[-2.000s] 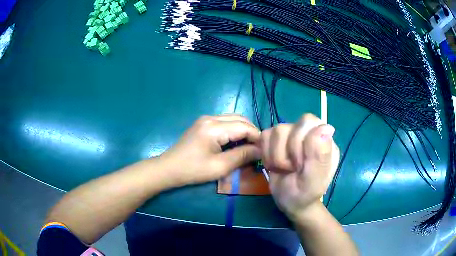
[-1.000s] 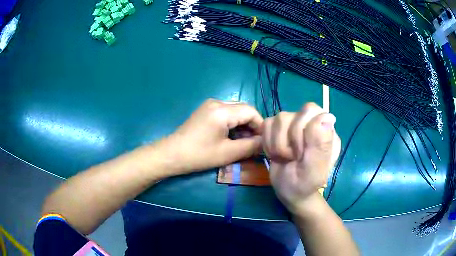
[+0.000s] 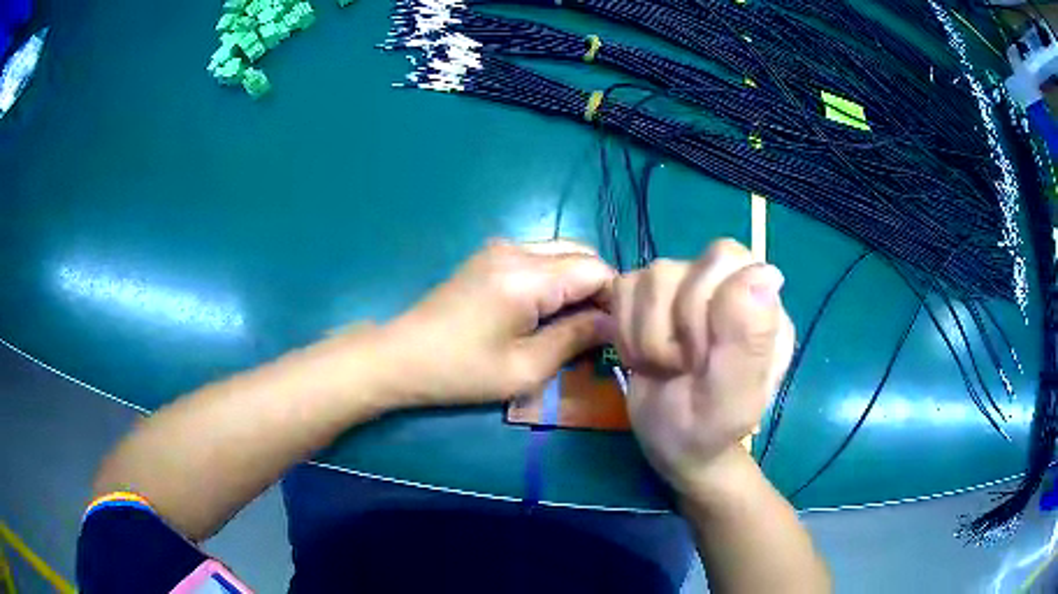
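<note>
The orange-brown fixture (image 3: 586, 400) lies at the near table edge, with a strip of blue tape (image 3: 549, 400) across it. A bit of a green terminal block (image 3: 609, 355) shows between my hands over the fixture. My left hand (image 3: 516, 319) pinches at the block with thumb and forefinger; what lies between the fingertips is mostly hidden. My right hand (image 3: 702, 348) is a raised fist touching the left fingertips; what it grips is hidden, with a thin white piece showing below its fingers. Thin black wires (image 3: 609, 209) run from behind my hands back to the bundles.
Thick black wire bundles (image 3: 696, 128) with yellow bands cross the table behind, white ends at left. A bright yellow-green label (image 3: 845, 110) lies on them. A pile of green terminal blocks (image 3: 258, 35) lies far left. Loose wires (image 3: 812, 348) curve right of my right hand.
The view has shifted, so the table things sit slightly higher in the picture than at first. My left fingers have changed their bend a little. Both hands stay together over the fixture.
</note>
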